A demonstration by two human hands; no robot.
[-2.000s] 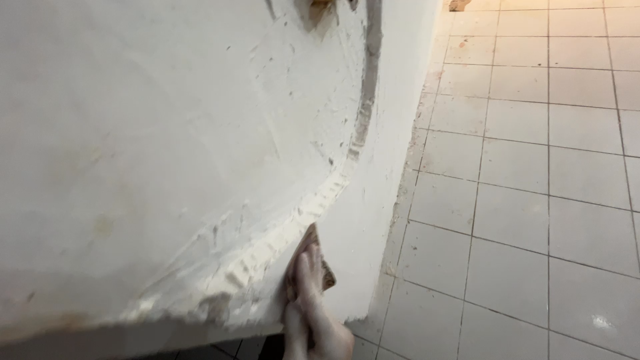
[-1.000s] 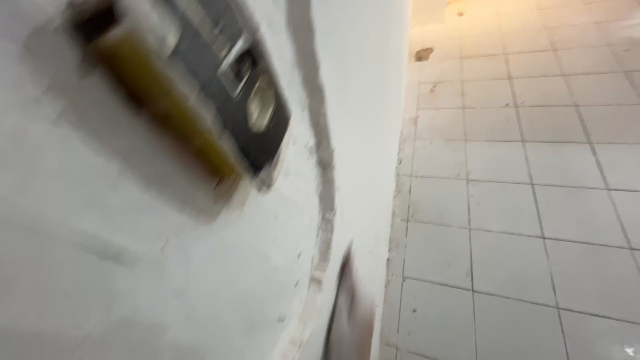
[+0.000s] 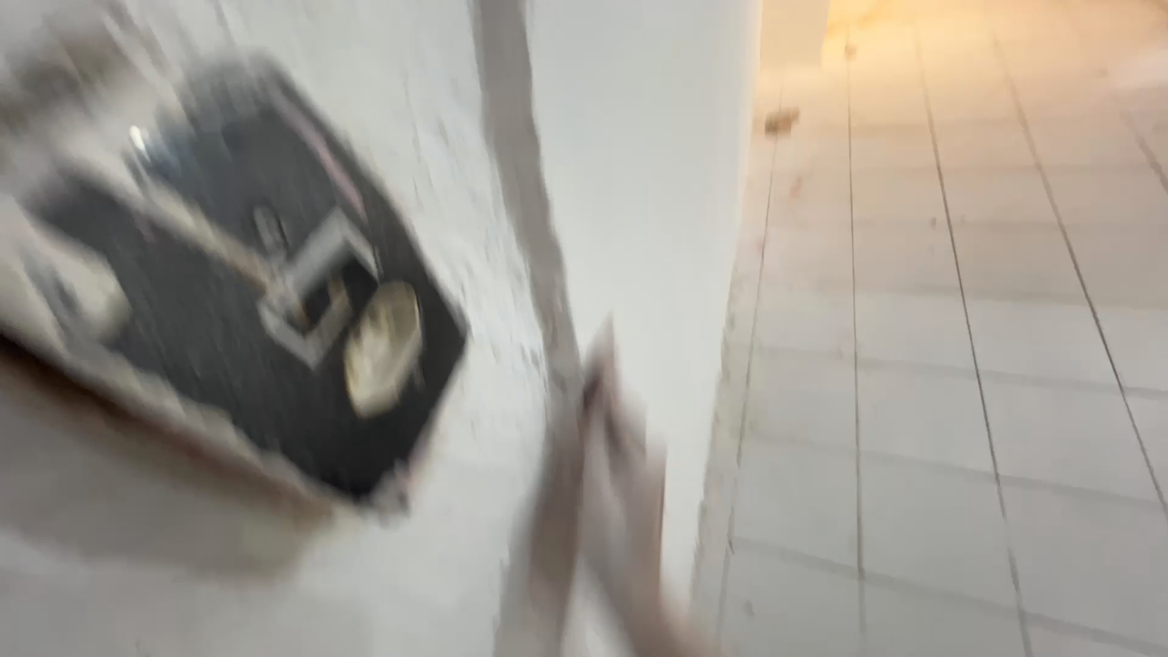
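My right hand [image 3: 625,511] is blurred at the lower middle, its fingers close together and pointing up. A thin brown piece [image 3: 598,379], too blurred to name exactly, shows at the fingertips. The hand lies against a white plastered surface [image 3: 639,182], over the lower part of a curved grey strip [image 3: 516,119]. My left hand is not in view. To the left of the hand, and apart from it, sits a dark rounded box or panel [image 3: 228,338] with a pale square bracket [image 3: 315,287] and a pale oval part [image 3: 383,351].
A light tiled floor [image 3: 912,401] with dark joints runs down the right side, beyond the edge of the white surface. A small brown lump [image 3: 782,120] lies on it near the top. Warm light falls on the far tiles.
The view has shifted a lot, bringing the dark box into sight on the left. My right hand has gone from the pale, rough lower part of the curve to the grey strip.
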